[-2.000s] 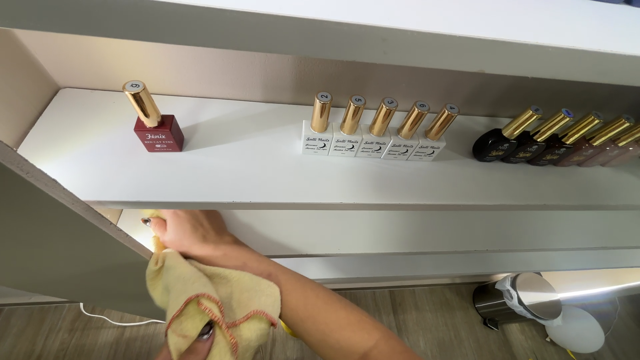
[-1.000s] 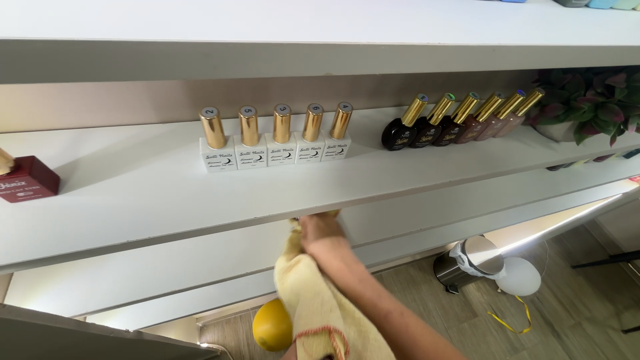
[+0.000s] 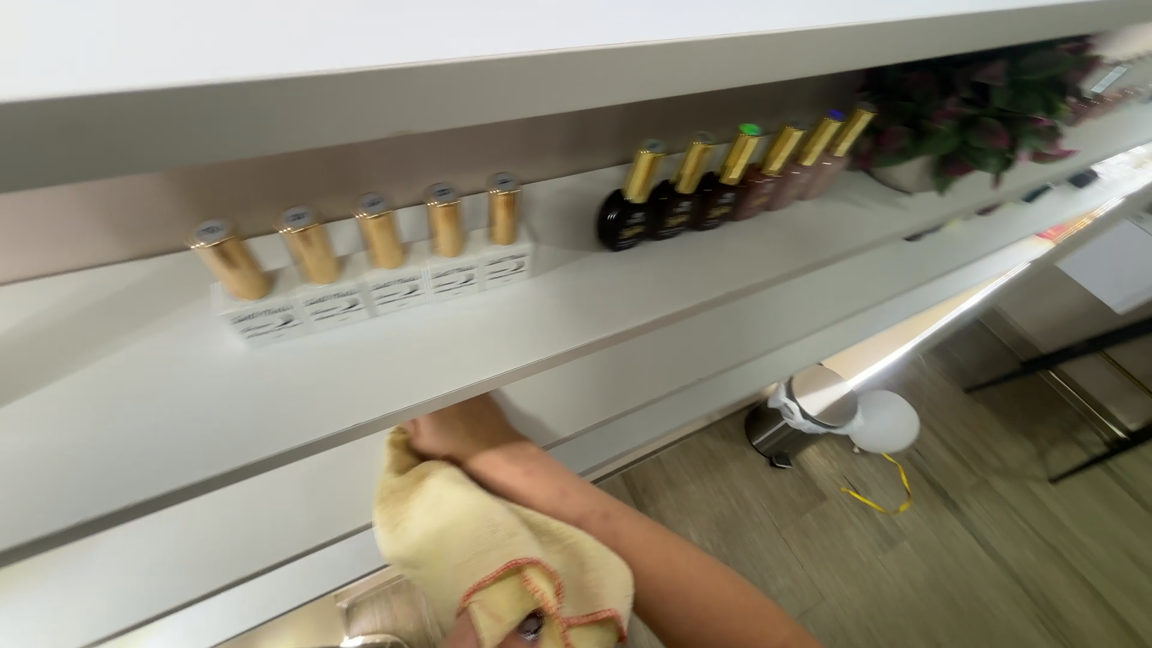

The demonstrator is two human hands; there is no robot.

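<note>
My right hand (image 3: 454, 432) reaches in under the front edge of a white shelf (image 3: 576, 315), over the lower shelf (image 3: 297, 486). It grips one end of a pale yellow cloth (image 3: 459, 522) with red-orange stitched edging; its fingertips are partly hidden. Toward the bottom edge of the view, my left hand (image 3: 517, 634) holds the bunched lower part of the same cloth, with one dark-painted nail showing. On the shelf above the hands stand several white nail polish bottles (image 3: 396, 292) with gold caps. Farther right is a row of dark to pinkish bottles (image 3: 715, 202), also gold-capped.
A potted plant (image 3: 981, 126) with green and purplish leaves stands farther along the shelf. Another white shelf (image 3: 540, 85) runs overhead. On the wood-look floor (image 3: 765, 549) are a metal pedal bin (image 3: 783, 418) with a liner, a white balloon (image 3: 885, 420) and yellow ribbon (image 3: 891, 504).
My right hand has moved rightward along the lower shelf with the cloth, away from the left end. The view has shifted right; the red bottle has left it.
</note>
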